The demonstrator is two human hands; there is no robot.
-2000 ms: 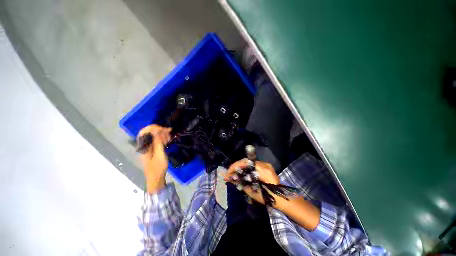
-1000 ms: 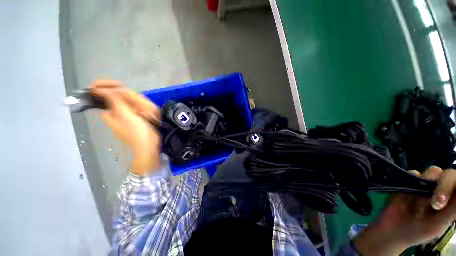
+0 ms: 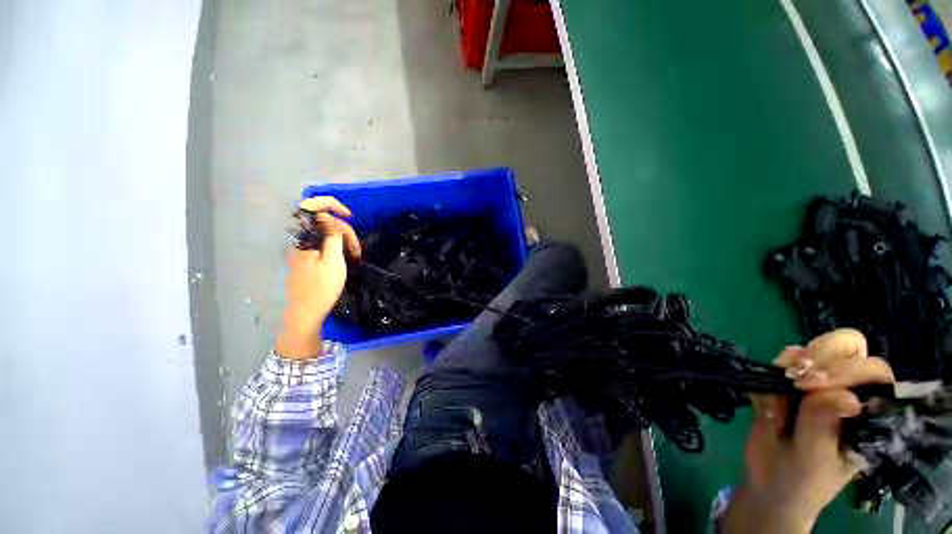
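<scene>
My right hand (image 3: 819, 417) is closed around the gathered ends of a bundle of black cables (image 3: 637, 349). The ends fan out past the fist at the lower right, over the bench edge side. The looped cords hang left across my thigh. My left hand (image 3: 322, 261) is at the left rim of the blue bin (image 3: 418, 188), closed on several dark cable ends (image 3: 305, 227) with small pale tips. A thin cord runs from near my left hand towards the bundle. More black cables (image 3: 428, 271) fill the bin.
The green bench (image 3: 679, 136) with a white line lies on the right. A pile of black cables (image 3: 872, 271) rests on it. A red container (image 3: 522, 37) and a pale table leg stand on the grey floor (image 3: 313, 94) at the top. A white surface (image 3: 94, 261) fills the left side.
The cable bundle has come up from my lap side to the bench edge in my right hand. My left hand swung out left, then moved back to the bin's left rim.
</scene>
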